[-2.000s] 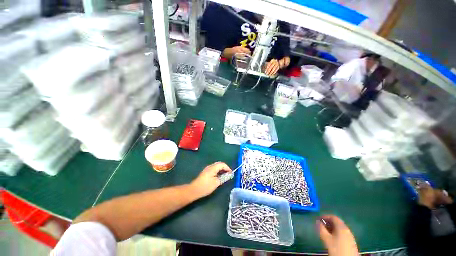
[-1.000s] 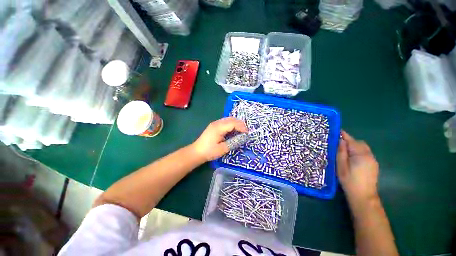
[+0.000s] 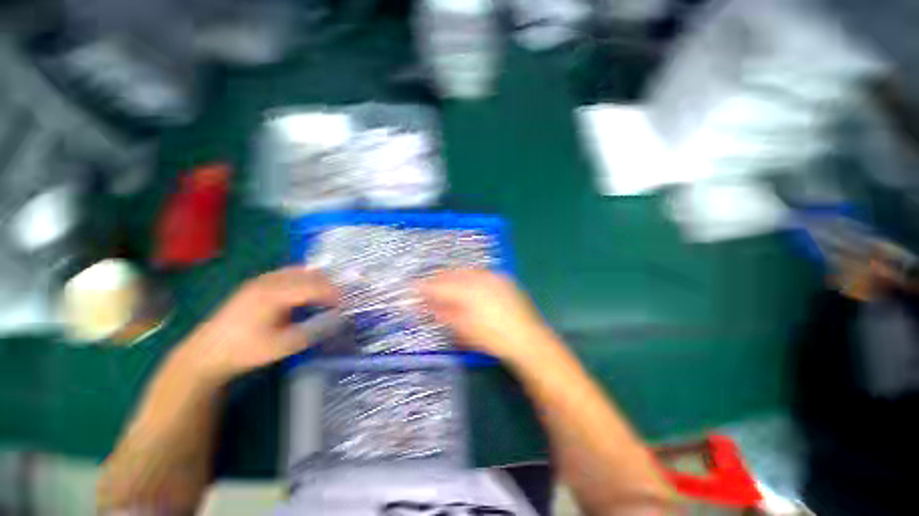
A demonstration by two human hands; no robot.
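The frame is strongly blurred. The blue tray holds many small silvery parts. My left hand is at the tray's left side, with a greyish bunch of pins under its curled fingers. My right hand reaches over the tray's right part, its fingertips at the silvery parts; blur hides whether it holds one. The near clear box with long silvery pieces stands between the tray and my body.
Two clear boxes stand beyond the tray. A red phone and a white cup are at left. White stacks stand at right. Another person's hand is at a blue tray at far right. A red object is at lower right.
My right hand has left the tray's right rim and moved in over the silvery parts. My left hand stays at the tray's left side. The camera view has shifted right.
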